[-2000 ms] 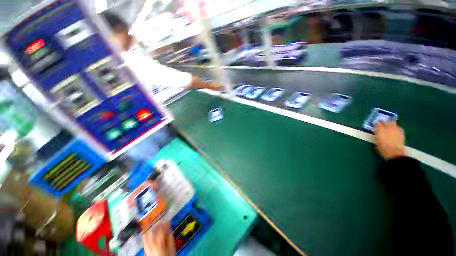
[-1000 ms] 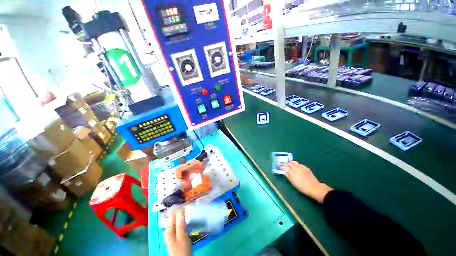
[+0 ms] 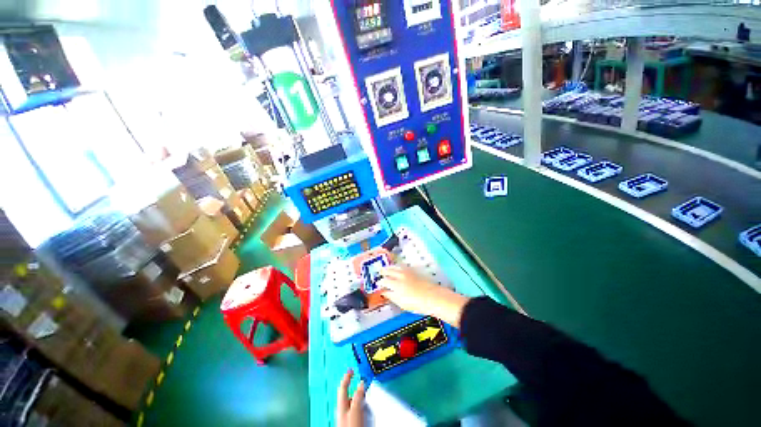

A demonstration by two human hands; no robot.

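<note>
A small panel (image 3: 374, 272) with a dark-blue square outline sits in the orange-copper nest (image 3: 375, 298) on the silver-white plate full of holes (image 3: 338, 279). My right hand (image 3: 415, 292) reaches in from the right, its fingertips on the panel's right side. My left hand (image 3: 350, 402) is at the bottom edge, partly cut off, beside a pale flat piece (image 3: 390, 406); whether it grips that piece is not clear. The blue front block (image 3: 406, 347) with two yellow arrows is in front of the plate.
The press head (image 3: 331, 194) and control box (image 3: 406, 92) stand behind the nest. The green conveyor (image 3: 542, 242) runs at the right, with one panel (image 3: 496, 186) on its near side and several beyond the white strip. A red stool (image 3: 265, 308) and cartons are at the left.
My right hand has moved left from the belt to the nest with the panel, which now sits in the nest. My left hand and the pale piece have moved down. The view has turned left.
</note>
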